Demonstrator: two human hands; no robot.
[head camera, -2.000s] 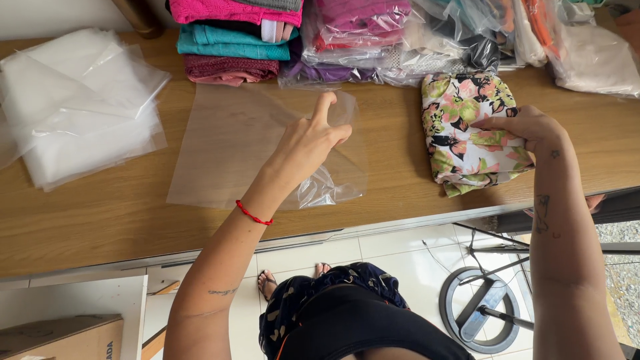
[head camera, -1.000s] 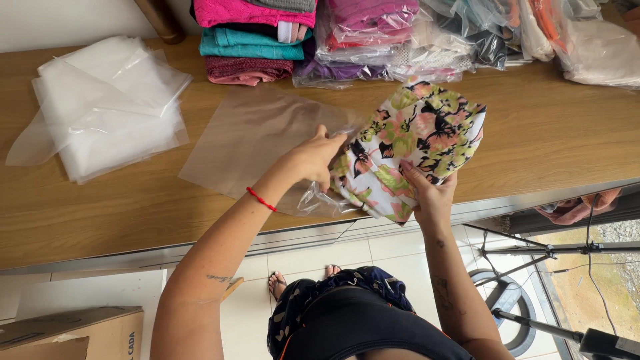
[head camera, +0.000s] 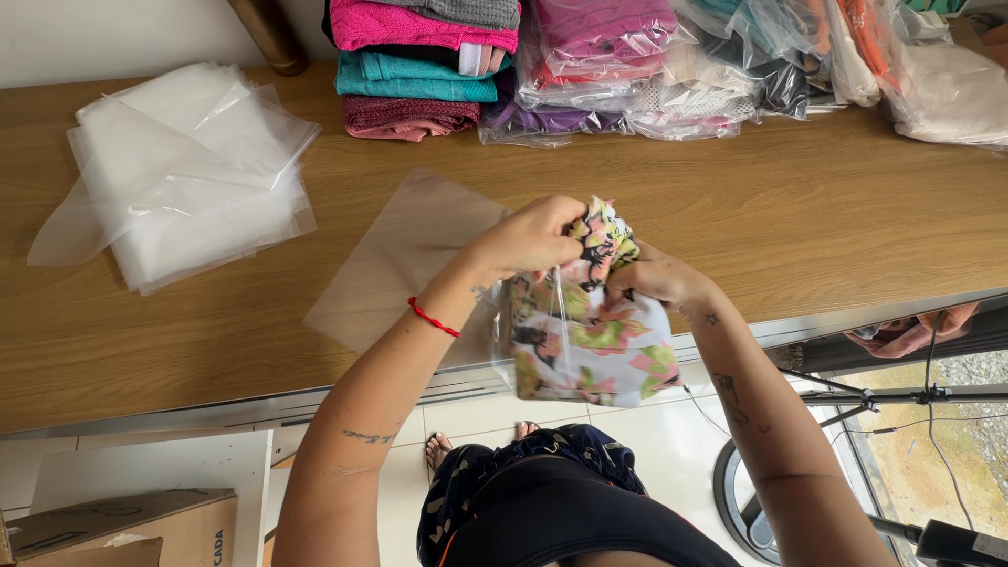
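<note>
A folded floral garment (head camera: 598, 339) hangs between my two hands at the table's front edge. My left hand (head camera: 543, 236) grips its bunched upper part, and the opening of a clear plastic bag (head camera: 441, 268) seems to be around that side; the fingertips are partly hidden. My right hand (head camera: 657, 276) is closed on the cloth at the upper right. The rest of the clear bag trails left over the wooden table. How much of the garment is inside the plastic I cannot tell. Further left lies a pile of clear plastic bags (head camera: 181, 173).
Folded clothes (head camera: 417, 71) are stacked at the back of the wooden table (head camera: 787, 220), with bagged clothes (head camera: 606, 63) beside them. A cardboard box (head camera: 189, 528) stands lower left. Tripod legs (head camera: 866, 398) and a round stand base (head camera: 736, 504) are at the lower right.
The floral garment, at first on the table at the right, has come left and over the table edge, now upright between both hands. My left hand has gone from the bag to the garment's top.
</note>
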